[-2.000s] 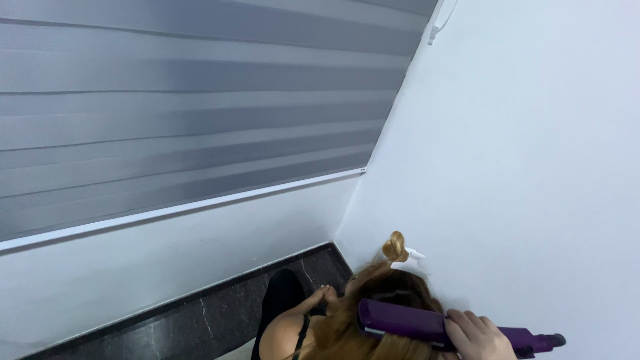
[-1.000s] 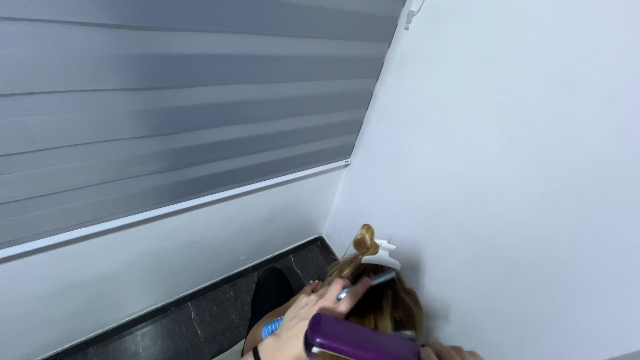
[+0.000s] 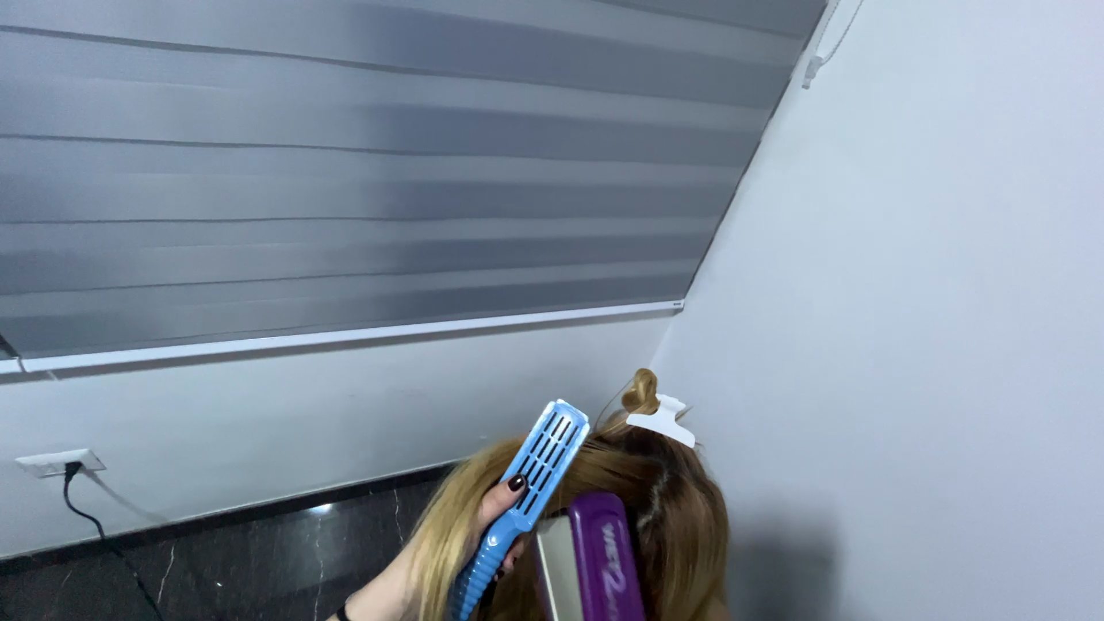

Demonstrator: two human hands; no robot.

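My left hand [image 3: 492, 526] holds a blue vented hairbrush [image 3: 543, 461], its thumb on the brush's lower edge and its slotted back facing up. Strands of blond hair [image 3: 453, 509] drape over the wrist. Just right of the brush, a purple flat iron [image 3: 606, 552] lies over the back of a person's head [image 3: 681, 509]; a pale plate shows along its left side. My right hand is not visible; the iron's lower end runs out of the bottom edge. A white hair claw clip [image 3: 662, 420] holds a twisted bun of hair [image 3: 641, 391] at the top of the head.
A grey striped roller blind [image 3: 388, 172] covers the window. White walls [image 3: 931, 302] meet in a corner beyond the head. At lower left are a wall socket [image 3: 60, 463] with a black plug and cord [image 3: 99, 526], and a dark marble-like surface [image 3: 259, 552].
The blue brush now stands raised in my left hand, left of the iron. The flat iron has turned from lying sideways to pointing up. My right hand has dropped out of view.
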